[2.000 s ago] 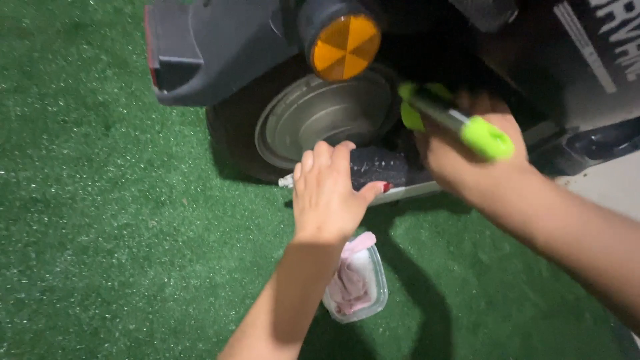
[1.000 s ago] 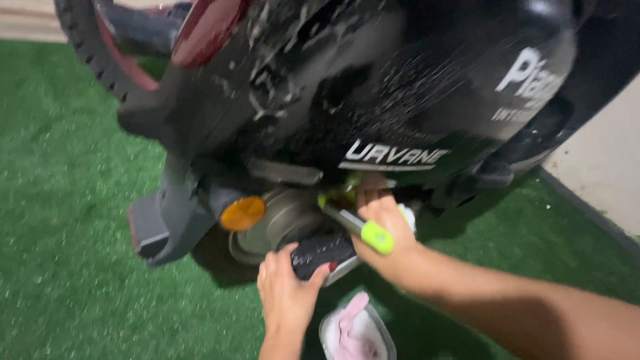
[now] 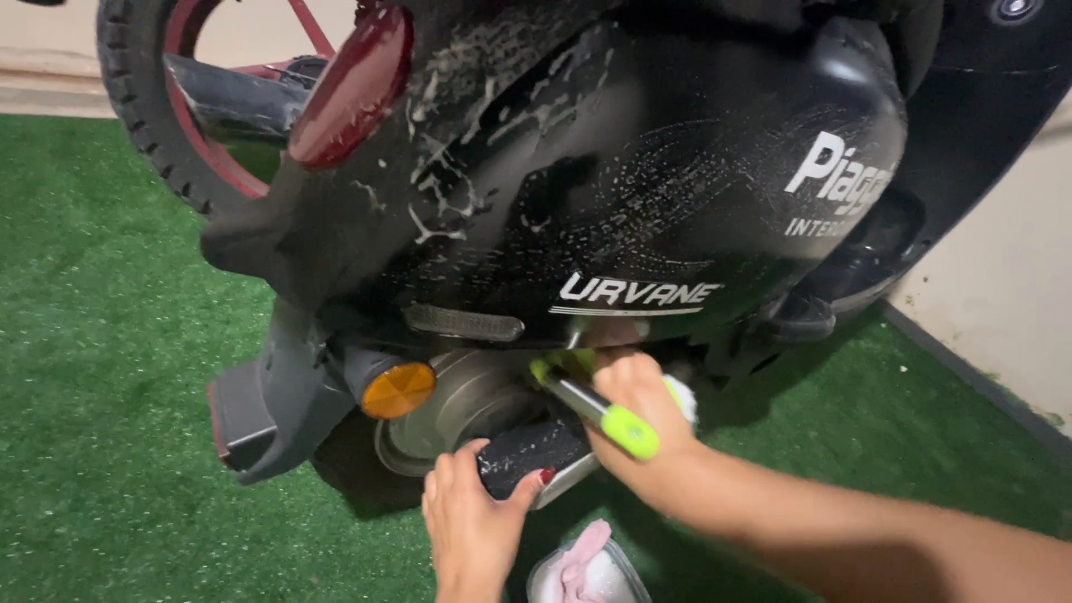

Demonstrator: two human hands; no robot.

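A black scooter body panel (image 3: 636, 193), wet with streaks of suds, fills the upper middle. My left hand (image 3: 477, 511) rests with fingers and thumb around the end of a black, wet footrest-like part (image 3: 532, 456) low beside the rear wheel (image 3: 427, 410). Under the panel's lower edge, my right hand (image 3: 641, 394) is closed on a brush-like cleaning tool with a green and metal handle (image 3: 607, 414); white bristles or fibres show beyond the hand. The fingertips of my right hand are hidden. Below the footrest part stands a clear plastic tub (image 3: 632, 578) with a pink cloth (image 3: 586, 557) and suds in it.
An orange round reflector (image 3: 398, 389) and a grey mudguard (image 3: 251, 419) stick out at the left. Behind the red tail light (image 3: 360, 92) is another wheel with a knobby tyre (image 3: 134, 109). Green artificial turf (image 3: 109, 335) covers the ground, and a pale wall (image 3: 1005, 310) stands at right.
The view has swung and widened, showing much more of the scooter body. My left hand remains at the black part, and my right hand still holds the green-handled tool by the wheel.
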